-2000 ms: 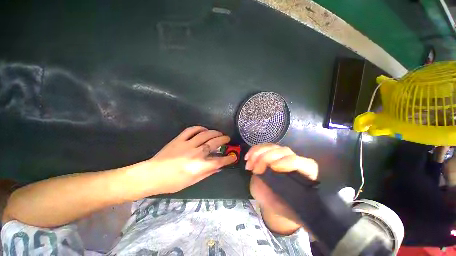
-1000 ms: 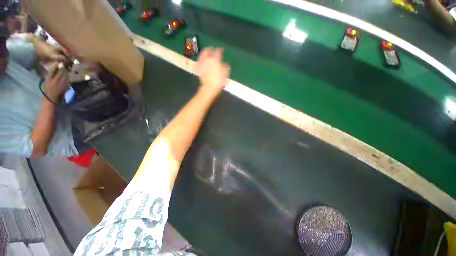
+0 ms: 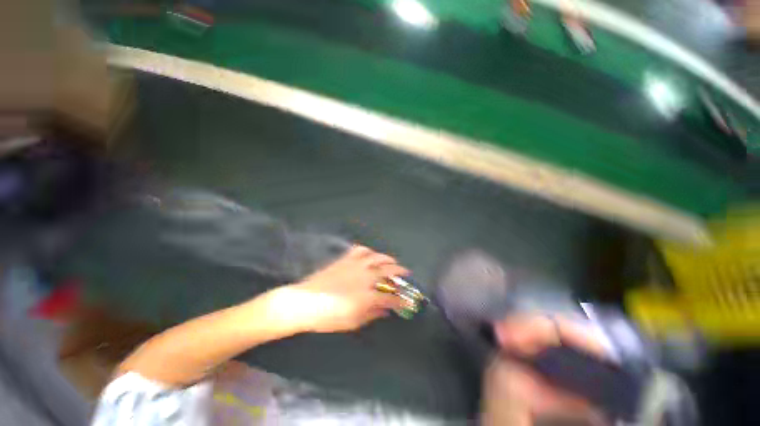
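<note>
The frame is blurred by motion. My left hand (image 3: 354, 291) is near the middle of the bench, its fingers closed on a small device unit (image 3: 403, 294) with green, yellow and pale parts showing past the fingertips. My right hand (image 3: 546, 349) is at the lower right, wrapped around the black electric screwdriver (image 3: 592, 378). The tool's front end points up and left; its bit is too blurred to tell. The round screw dish (image 3: 472, 284) lies between the hands, just above my right hand.
Beyond the pale edging (image 3: 400, 133) runs the green conveyor belt (image 3: 333, 79) with a few blurred units. A yellow fan (image 3: 717, 274) stands at the right. A brown cardboard box (image 3: 62, 75) is at the upper left, and a small red thing (image 3: 58, 301) lies at the left.
My left hand has come back from the conveyor to the bench with a unit in it. My right hand and the screwdriver are in view again. The view has swung right.
</note>
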